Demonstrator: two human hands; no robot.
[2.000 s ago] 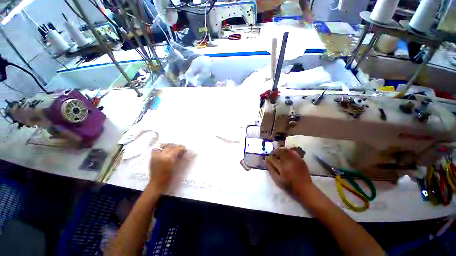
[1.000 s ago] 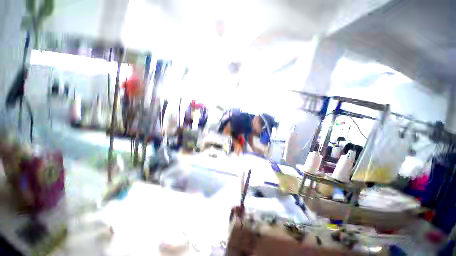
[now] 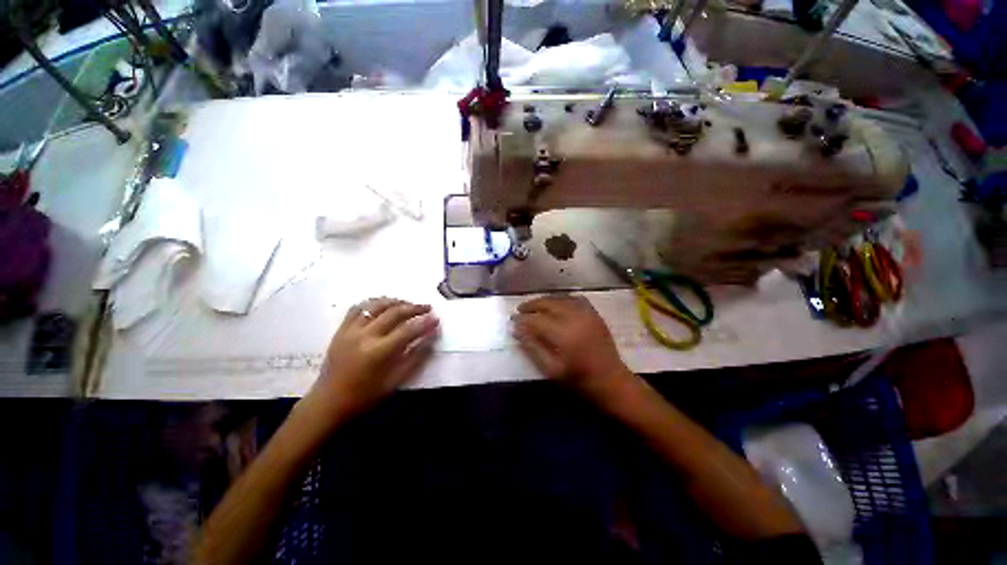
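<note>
A small white fabric piece [image 3: 475,327] lies flat on the table's front part, between my two hands. My left hand [image 3: 387,344] rests at its left end and my right hand [image 3: 563,336] at its right end, fingertips on the piece. The piece lies in front of the needle plate [image 3: 477,247] of the cream sewing machine [image 3: 707,182], apart from the needle. The white fabric is hard to tell from the white table [image 3: 364,144].
Scissors with yellow and green handles [image 3: 669,309] lie on the machine bed's right. More scissors [image 3: 859,285] lie farther right. White cut pieces [image 3: 237,270] and folded white fabric [image 3: 155,254] lie left. Blue baskets [image 3: 883,441] stand below the table.
The view swung up to the room and is now back down on the table. My hands, earlier apart at the machine and left, are now at one fabric piece. More white fabric shows left.
</note>
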